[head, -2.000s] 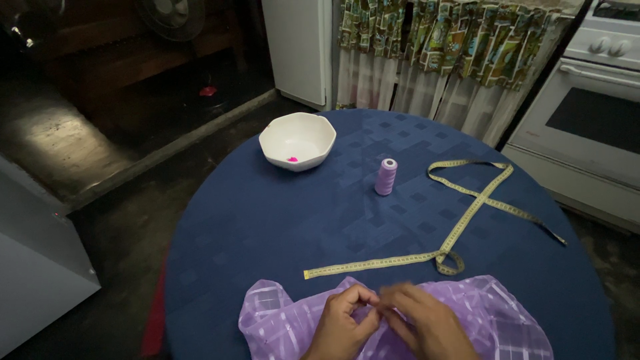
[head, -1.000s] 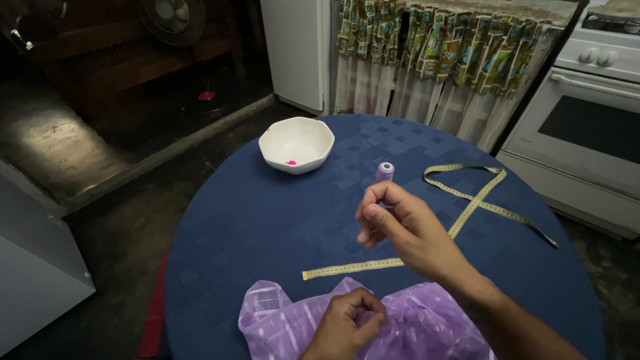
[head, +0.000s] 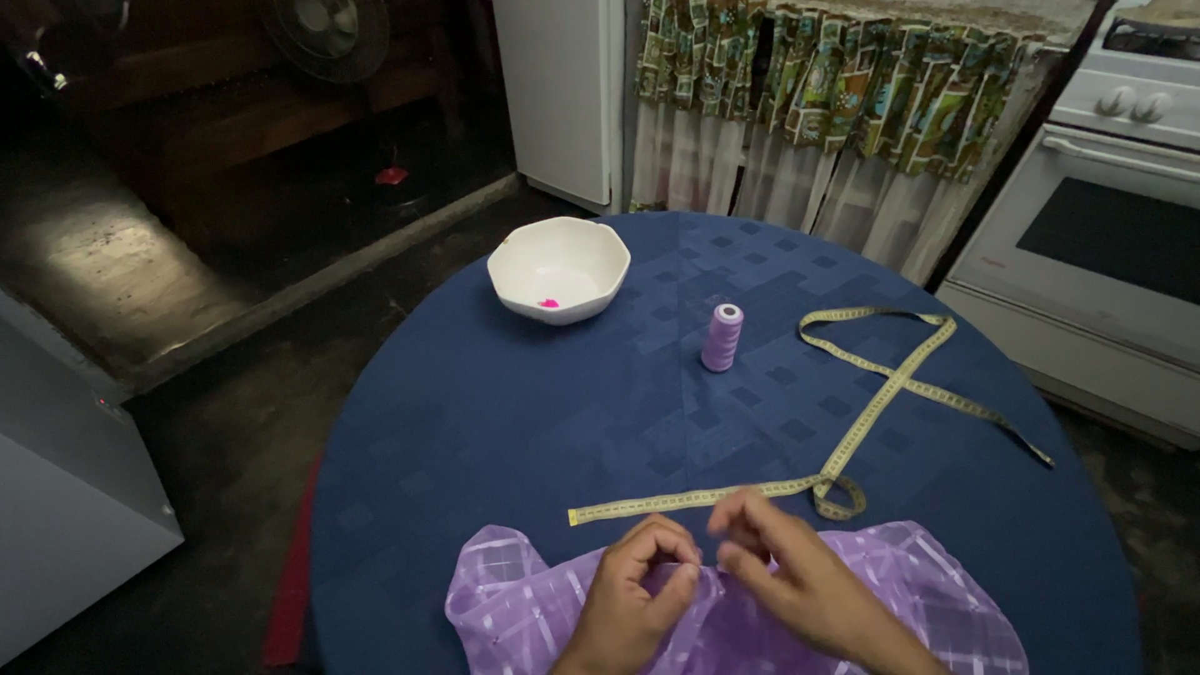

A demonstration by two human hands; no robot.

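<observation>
Sheer purple checked fabric (head: 511, 600) lies bunched along the near edge of the table. My left hand (head: 647, 586) pinches a fold of it between thumb and fingers. Close on its right, my right hand (head: 783, 572) is over the fabric with thumb and forefinger slightly apart; it is blurred, and whether it pinches a needle or thread cannot be seen. Beyond the hands a yellow tape measure (head: 872, 412) lies in loose loops, its end strip reaching left. A spool of purple thread (head: 722, 339) stands upright behind it.
A white angular bowl (head: 561, 267) with a small bright pink item inside stands at the back left of the round table with a blue tablecloth (head: 487, 422). Past the table are a patterned curtain (head: 825, 84), a white stove (head: 1116, 206) at right and a fan (head: 328, 28) at upper left.
My right hand was raised over the table in front of the spool one second ago; it has come down beside my left hand. The left hand has stayed at the fabric.
</observation>
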